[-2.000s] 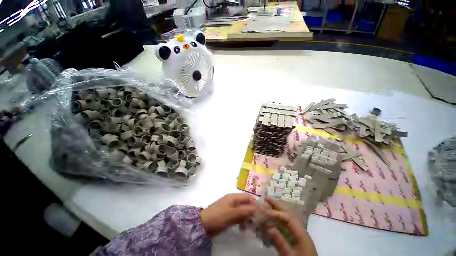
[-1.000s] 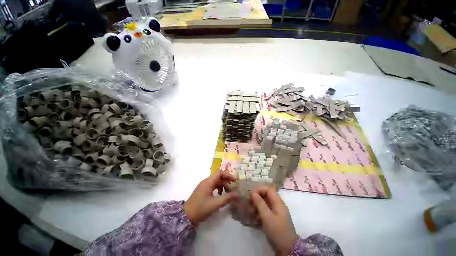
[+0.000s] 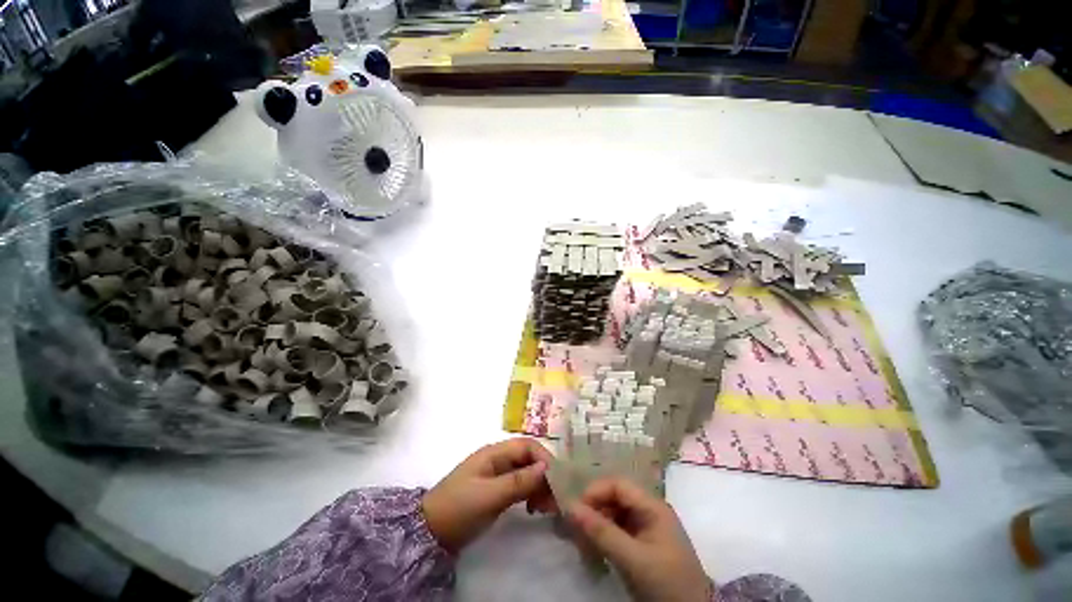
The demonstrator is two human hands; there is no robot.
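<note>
My left hand (image 3: 488,492) is at the near edge of the laid-out strips, its thumb and fingertips pinched together. My right hand (image 3: 635,535) is beside it, fingertips pinched over the near end of the strips. Whether a small piece is between the fingertips of either hand cannot be told. The laid-out strips (image 3: 617,406) form two overlapping grey groups with rows of pale blocks. They lie partly on the pink work board (image 3: 811,429). Stacked strips (image 3: 578,282) stand in a block at the board's far left corner. Loose strips (image 3: 752,253) lie in a heap at its far side.
A large clear plastic bag of keeper loops (image 3: 235,323) lies open at left. A white panda-faced fan (image 3: 353,135) stands behind it. A second plastic bag (image 3: 1005,335) is at the right edge, with an orange-brown and white round object (image 3: 1046,535) nearer me.
The view has swung right since the first frame. My hands have moved apart from their close, overlapping position. Over the last second my right hand has come slightly nearer me.
</note>
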